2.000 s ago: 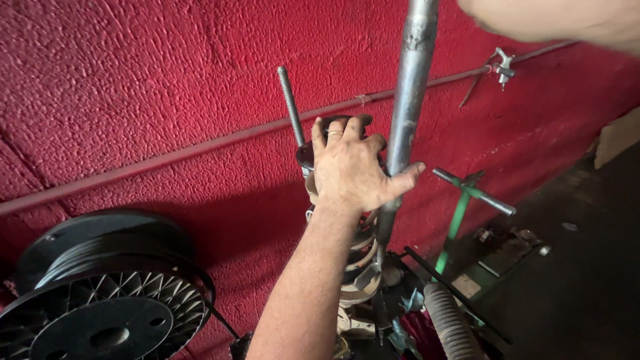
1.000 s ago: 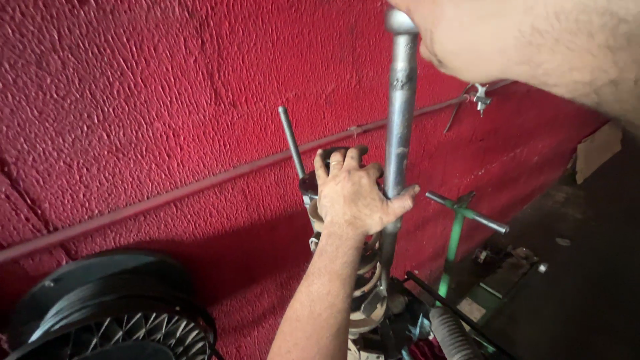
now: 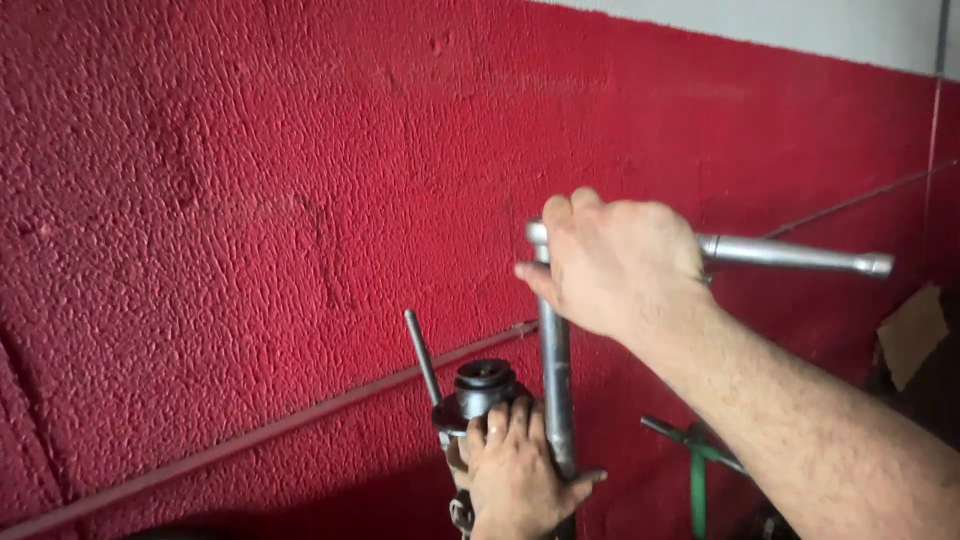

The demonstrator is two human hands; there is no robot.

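My right hand (image 3: 622, 262) is closed around the head end of a chrome ratchet handle (image 3: 795, 255), whose bar points to the right. Below that hand a long metal tube (image 3: 556, 375) runs down past my left hand. My left hand (image 3: 517, 472) lies with its fingers on the side of the black strut mount (image 3: 484, 394) and its thumb behind or beside the tube; whether it grips anything is unclear. A threaded rod (image 3: 423, 356) stands up just left of the mount. The coil spring beneath is mostly hidden by my left hand.
A textured red wall (image 3: 300, 187) rises close behind the strut, with a thin red pipe (image 3: 300, 427) running along it. At the lower right stands a green tool with a metal T-bar (image 3: 697, 442). A piece of cardboard (image 3: 911, 334) is at the far right.
My right hand, only partly in view at the top before, now shows whole on the ratchet. My left hand has slid down off the mount's top, uncovering it. The view has tilted up.
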